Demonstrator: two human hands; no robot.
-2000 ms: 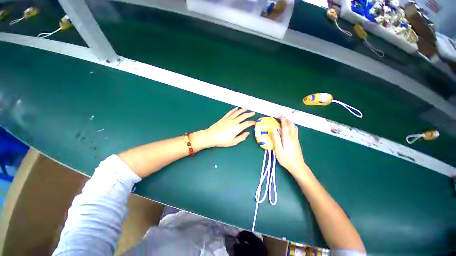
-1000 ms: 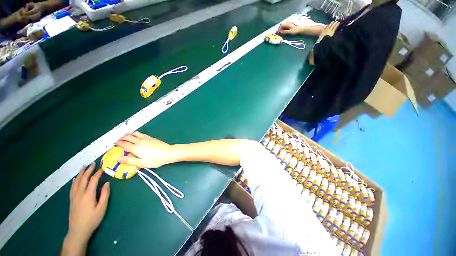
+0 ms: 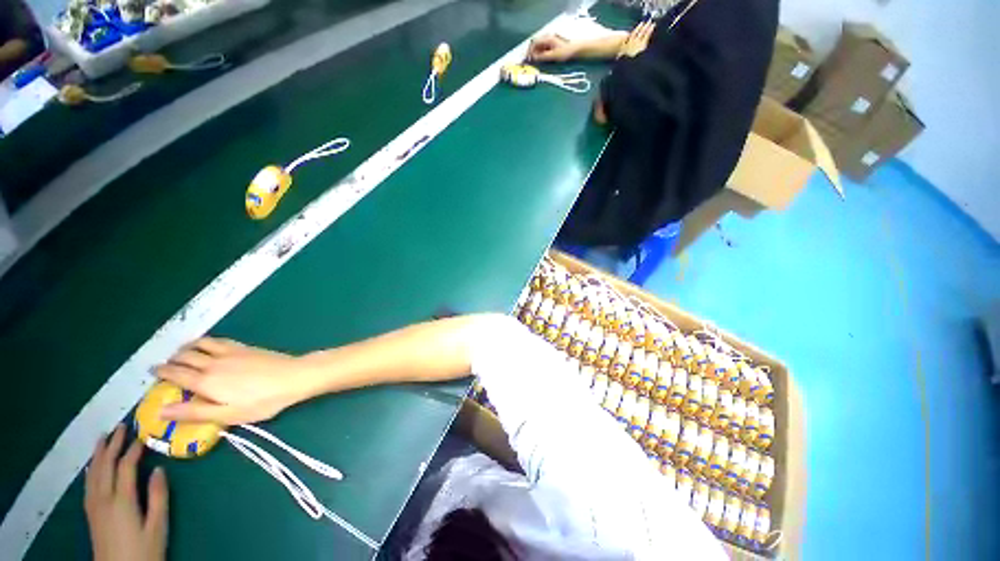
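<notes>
A yellow corded unit [image 3: 165, 431] with blue and white marks lies on the near green worktop, close to the off-white rail, at the lower left. My right hand [image 3: 228, 380] lies over its upper right part, thumb across its face and fingers at its far edge. White cord loops [image 3: 287, 473] trail from it toward the worktop's near edge. My left hand [image 3: 128, 506] is just below the unit, fingers apart and empty, its wrist cut off by the bottom edge. The part of the unit under my right hand is hidden.
The off-white rail [image 3: 287, 243] divides the worktop from the far lane, where corded units [image 3: 266, 191] lie. A filled carton [image 3: 787, 438] stands at my right. Another person [image 3: 685, 126] sits beyond it, a hand near another unit [image 3: 521, 76]. An open carton [image 3: 773, 170] stands behind.
The view has swung right, bringing the filled carton and other person into sight. My hands and the unit now appear lower left. My right hand is still on the unit, my left beside it.
</notes>
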